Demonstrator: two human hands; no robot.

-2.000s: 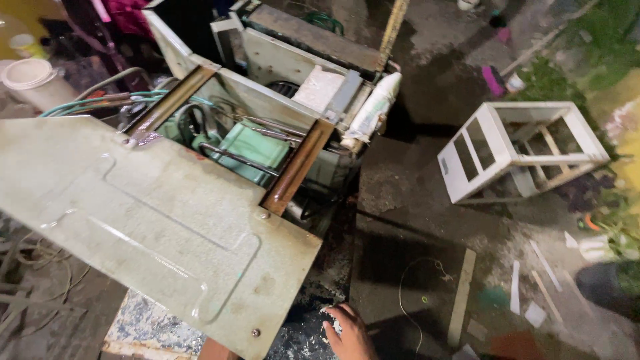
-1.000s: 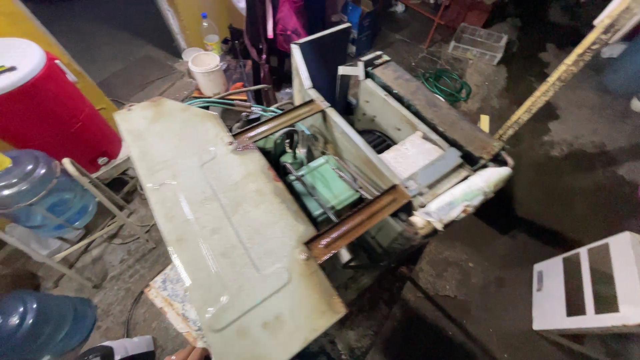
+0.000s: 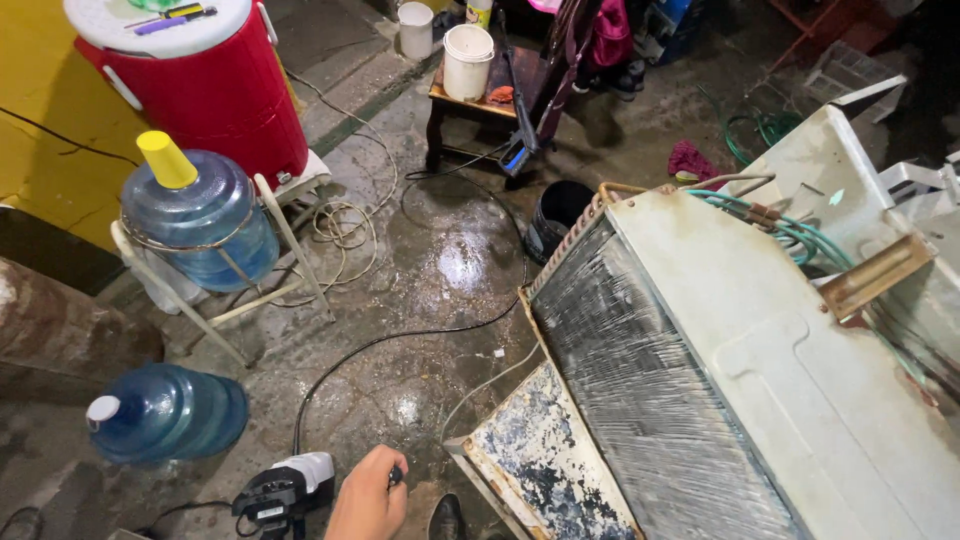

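Observation:
My left hand (image 3: 375, 491) is closed around a small black object (image 3: 395, 475), whose rounded end shows beside the thumb; the rest is hidden. Left of the hand stands a black and white machine (image 3: 289, 484), apparently a pressure washer, with a black hose (image 3: 409, 331) running from near it. To the right, an air conditioner's finned metal coil (image 3: 637, 360) lies along a pale sheet-metal panel (image 3: 795, 300). Its base tray (image 3: 544, 457) has flaking paint and rusty edges. My right hand is out of view.
Water jugs (image 3: 169, 412) (image 3: 202, 217), a red cooler (image 3: 202, 105) and a metal stand (image 3: 266, 296) are at left. A spray gun (image 3: 521, 131) leans on a wooden stool (image 3: 480, 101) holding a white bucket (image 3: 466, 64). A black bucket (image 3: 559, 217) stands near the coil. The concrete floor (image 3: 450, 262) is wet.
The view has swung far left, bringing the coil's finned face and the spray gun into sight. The hand seen at the bottom two seconds ago, by the panel's corner, is no longer there.

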